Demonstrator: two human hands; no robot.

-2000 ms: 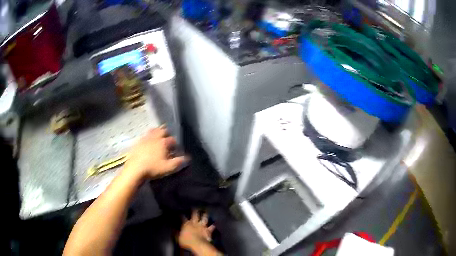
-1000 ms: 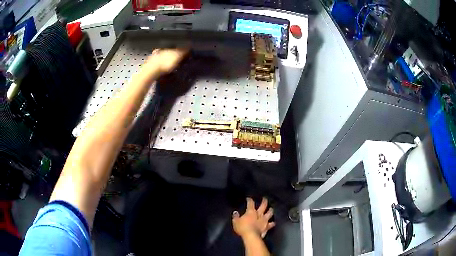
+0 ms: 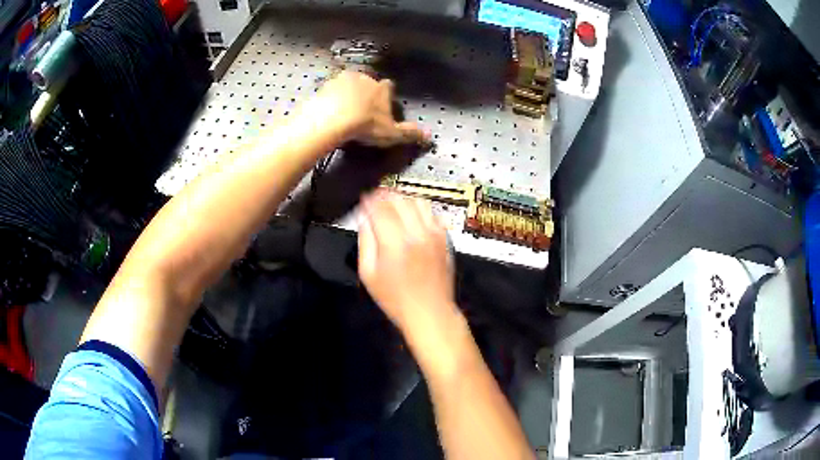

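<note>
A brass-coloured loading fixture [image 3: 509,217] with a row of slots and a reddish-brown lower edge lies at the table's front right, its long handle [image 3: 436,190] pointing left. My left hand [image 3: 367,110] is over the middle of the table, back up, fingers towards the right; its palm is hidden. My right hand [image 3: 405,243] is blurred at the table's front edge, its fingers near the free end of the handle. Whether either hand holds anything cannot be told. A thin dark line, possibly a cable, shows below my left wrist.
Stacked brass-coloured fixtures [image 3: 530,72] stand at the table's back right beside the screen [image 3: 526,22] and red button [image 3: 586,34]. Small silvery parts [image 3: 358,49] lie behind my left hand. A black cable bundle [image 3: 112,99] hangs at left. A white frame stand [image 3: 710,296] is at right.
My left hand has come from the back left to mid-table. My right hand has risen from over my lap to the table edge by the handle. The view has shifted slightly.
</note>
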